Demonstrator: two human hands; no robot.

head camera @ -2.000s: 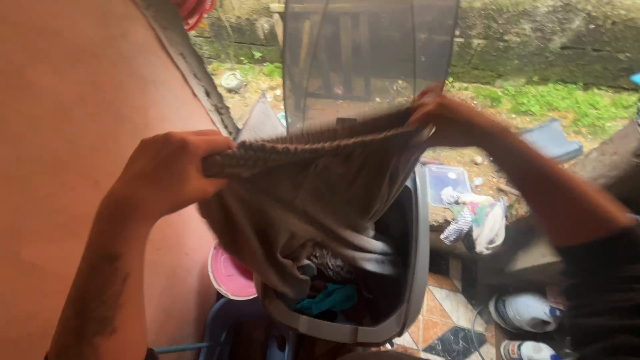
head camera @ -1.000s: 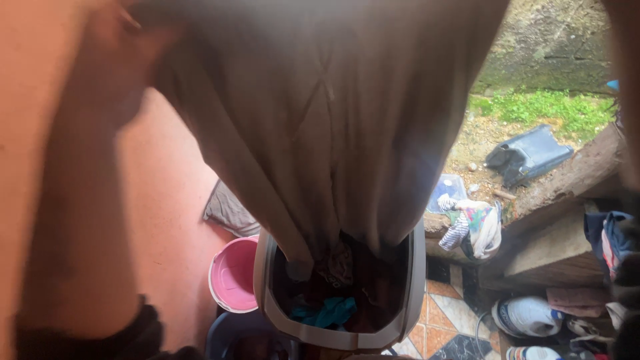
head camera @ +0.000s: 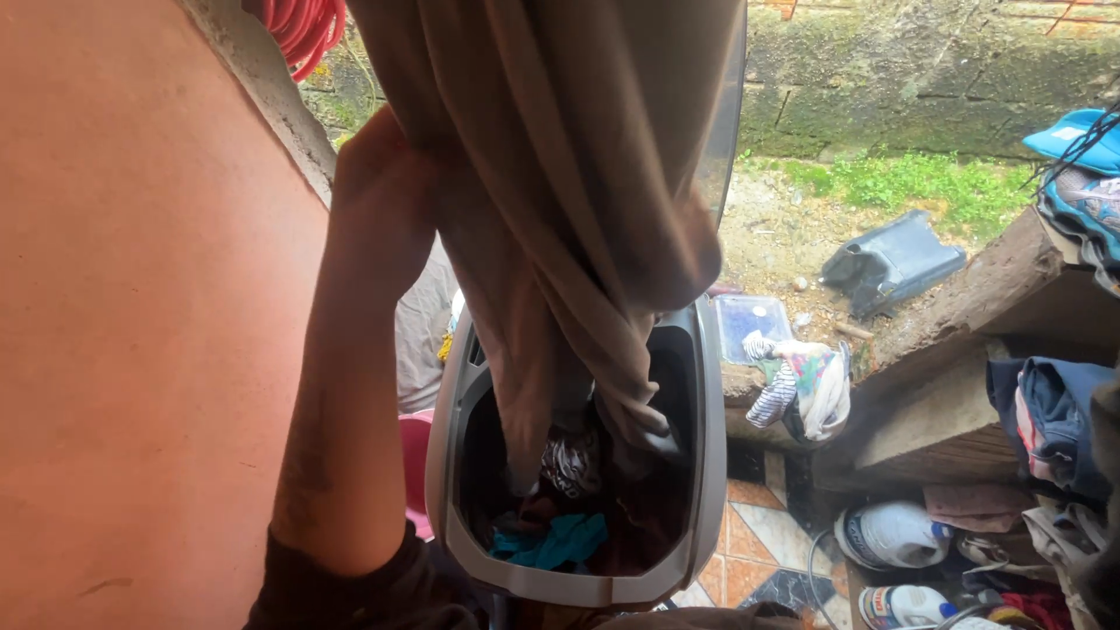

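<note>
A large grey-brown cloth garment hangs from beyond the top edge of the view, its lower folds reaching into the opening of a grey top-loading washing machine. My left hand is at the garment's left edge, its fingers partly hidden by the fabric. My right hand is on the right side, dim and mostly behind or wrapped in the cloth, so its grip is hard to make out. Inside the drum lie a teal cloth, a dark patterned cloth and other dark clothes. The machine's translucent lid stands raised behind the garment.
An orange wall runs along the left. A pink bucket stands left of the machine. To the right are a wooden ledge, a bundle of light cloths, white plastic jugs and dark clothing. Pink hose coils hang above.
The garment was stretched between both hands above the machine two seconds ago; it then rose to fill the upper view. Now it hangs narrower, with both hands lower beside its folds.
</note>
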